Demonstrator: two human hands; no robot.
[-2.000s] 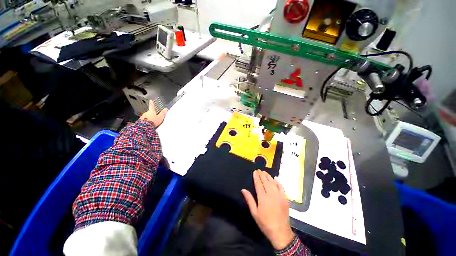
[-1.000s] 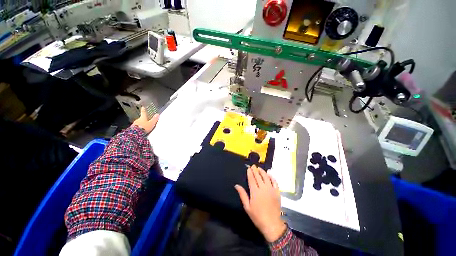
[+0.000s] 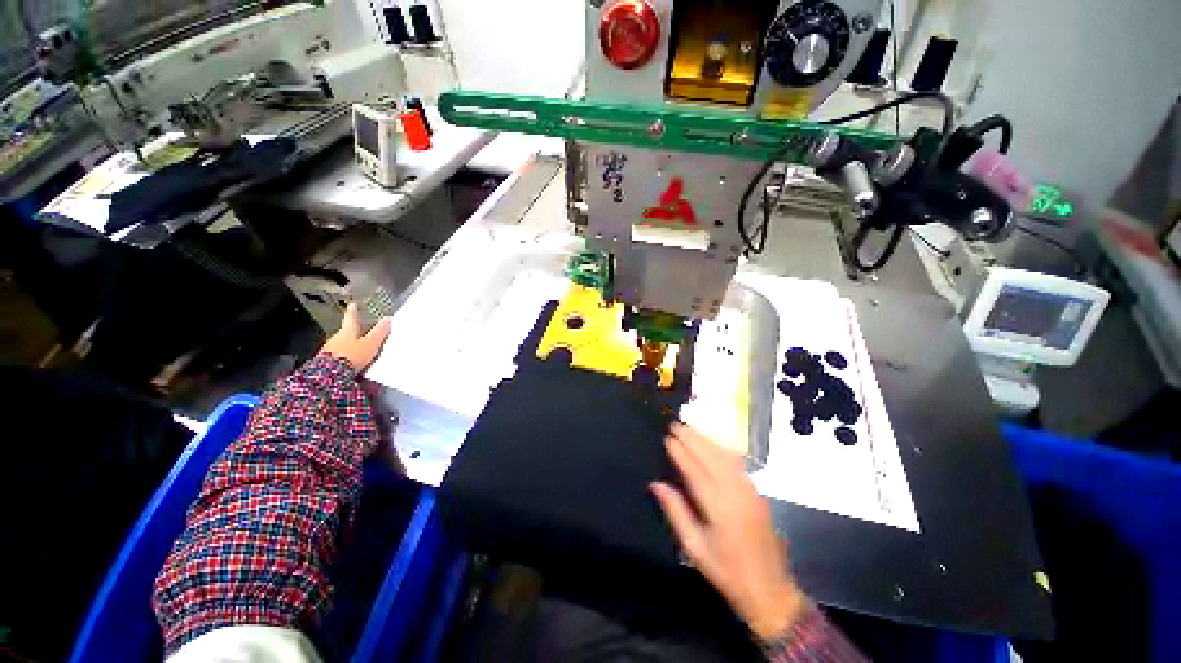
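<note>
A black fabric panel (image 3: pixel 557 453) lies over the front of the machine table and hangs over its edge. The yellow template (image 3: pixel 593 339) lies on its far part, under the grey sewing machine head (image 3: pixel 667 259). My right hand (image 3: pixel 725 518) rests flat on the panel's right edge, fingers slightly apart, gripping nothing. My left hand (image 3: pixel 355 345) rests at the left edge of the white table sheet (image 3: pixel 447 311), fingers apart and holding nothing visible. Black round patches (image 3: pixel 819 391) lie scattered on the sheet right of the template.
A blue tote (image 3: pixel 168 518) stands below the left table edge, another blue tote (image 3: pixel 1101 505) at the right. A green slotted bar (image 3: pixel 570 119) crosses the head. The control panel (image 3: pixel 1036 317) stands right of the table. Another sewing machine is at the upper left.
The template and its sheet have shifted away from me under the head, and more of the yellow plate's near side is covered. My right hand has slid right to the panel's edge. The view has turned.
</note>
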